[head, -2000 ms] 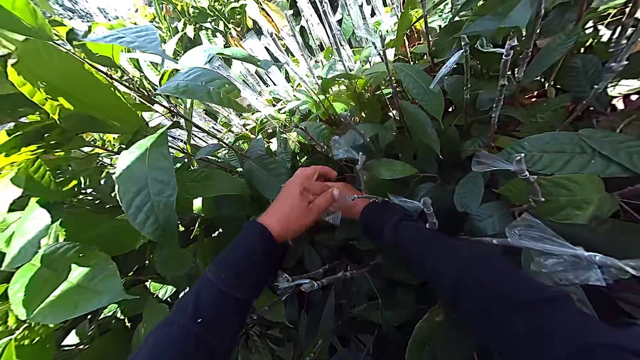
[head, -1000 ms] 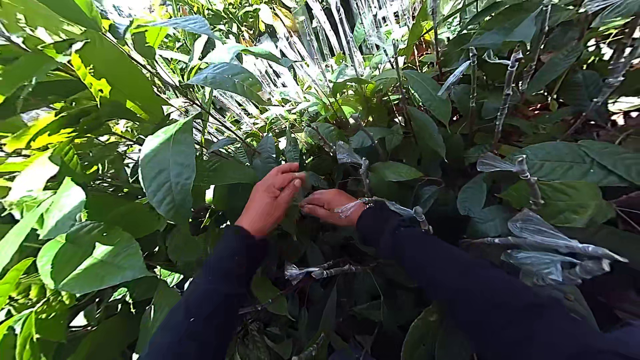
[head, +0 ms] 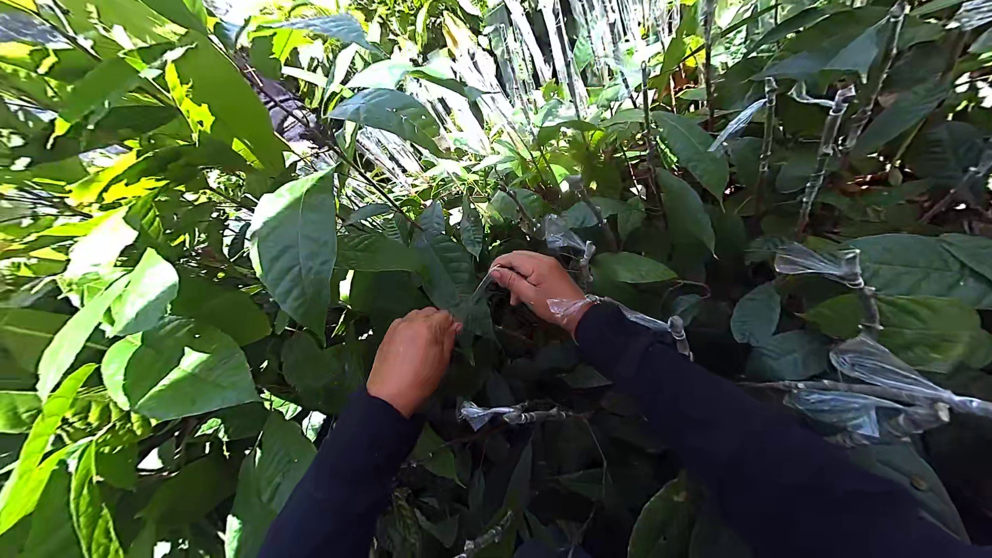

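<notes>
Near the middle of the head view, my right hand (head: 539, 287) pinches a thin strip of clear plastic film (head: 484, 283) between thumb and fingers. Lower and to its left is my left hand (head: 416, 358), its fingers curled with the back of the hand up; whatever lies between its fingertips is too small to tell. Dark green leaves (head: 446, 267) hang just behind both hands. A plastic-wrapped stem tip (head: 570, 236) stands right behind my right hand. Another wrapped cut stem (head: 535, 416) lies below the hands.
Several cut stems with plastic film stand at the right, among them an upright stem (head: 825, 155) and a wrapped branch (head: 883, 380). A large leaf (head: 296, 248) hangs left of the hands. Bright plastic-covered stems (head: 558, 54) fill the back, and dense foliage surrounds my forearms.
My hands were together two seconds ago and are now apart. My left hand has moved down, away from my right hand, since a second ago. The strip now shows at my right fingertips.
</notes>
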